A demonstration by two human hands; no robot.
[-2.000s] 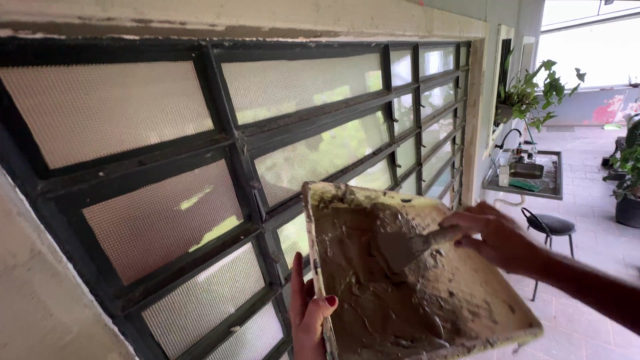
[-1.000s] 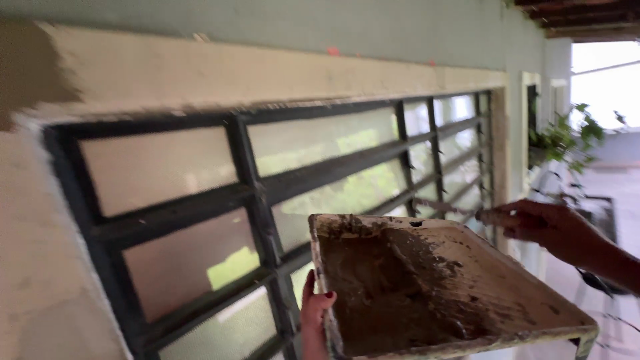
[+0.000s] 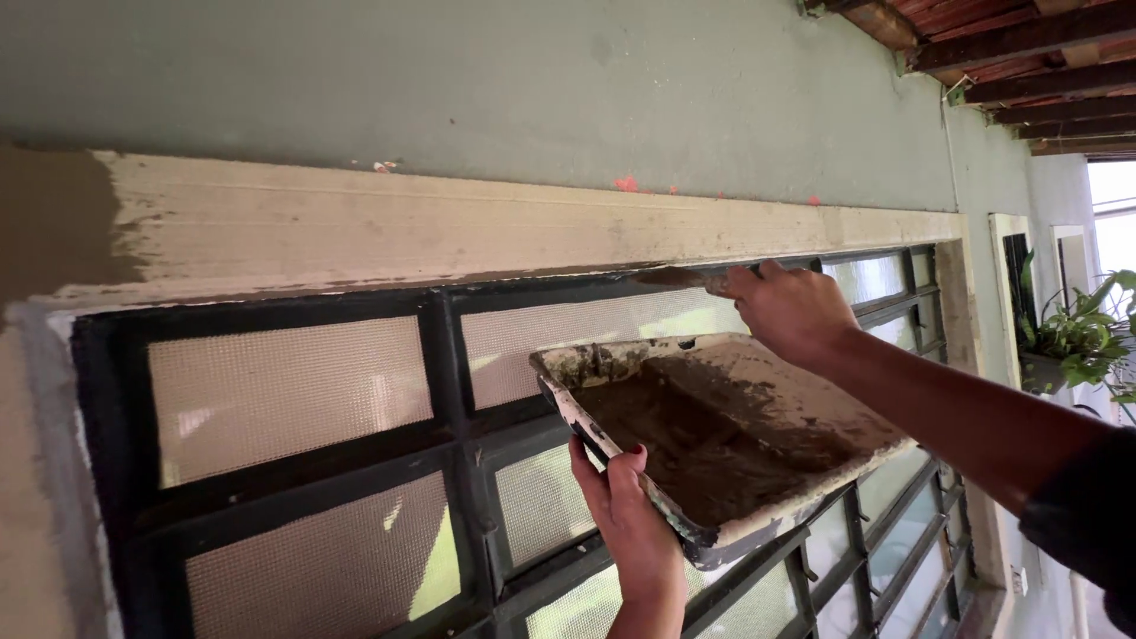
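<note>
My left hand grips the near left rim of a paint tray, which holds wet brown compound. My right hand is closed around the handle of a putty knife. The knife's blade lies at the lower edge of the beige band above the window, close to the top of the dark metal frame. The tray is held below the blade, in front of the window panes. Where the blade touches is hard to tell.
A darker brown patch covers the band's left end. Ribbed glass panes fill the window frame. Above is a grey-green wall, with roof beams at upper right. A leafy potted plant hangs at the right.
My right hand has moved the knife from the tray up to the top edge of the window frame. My left hand still holds the tray. The view has tilted upward.
</note>
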